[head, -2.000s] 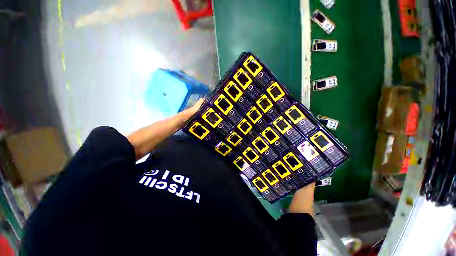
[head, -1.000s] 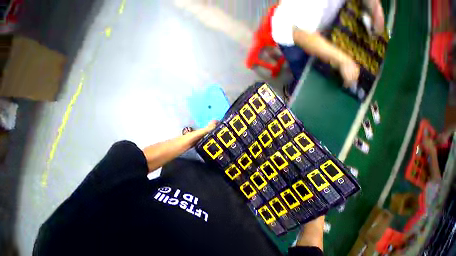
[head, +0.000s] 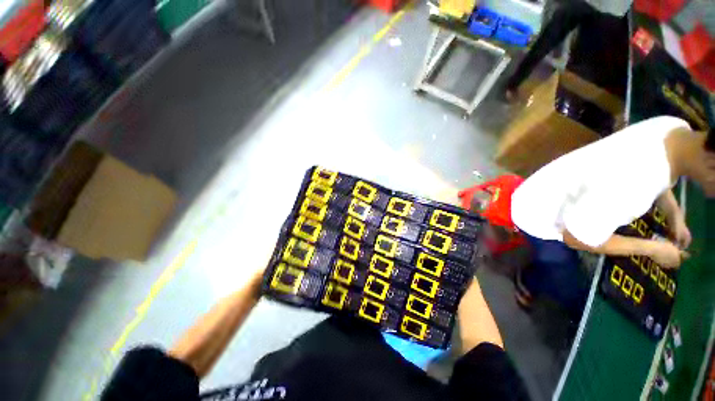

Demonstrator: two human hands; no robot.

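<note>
A black parts tray point(head: 374, 252) is held up in front of my body, over the grey floor. It carries about four columns of black phone housings, each with a yellow screen frame point(head: 430, 264). My left hand point(head: 257, 286) is at the tray's left edge, with its fingers mostly hidden by the tray. My right hand point(head: 470, 294) is at the tray's lower right edge, with its fingers hidden behind it.
A person in white point(head: 600, 184) sits on a red stool point(head: 495, 205) at the green bench point(head: 584, 356), hands over another tray point(head: 636, 291). Cardboard boxes stand at left point(head: 117, 207) and upper right point(head: 541, 121). A cart point(head: 462, 66) holds blue bins. A blue stool shows below my tray.
My view has turned away from the bench towards the floor. Both hands still hold the tray, now more level in view. The seated person, cart and boxes have come into fuller view.
</note>
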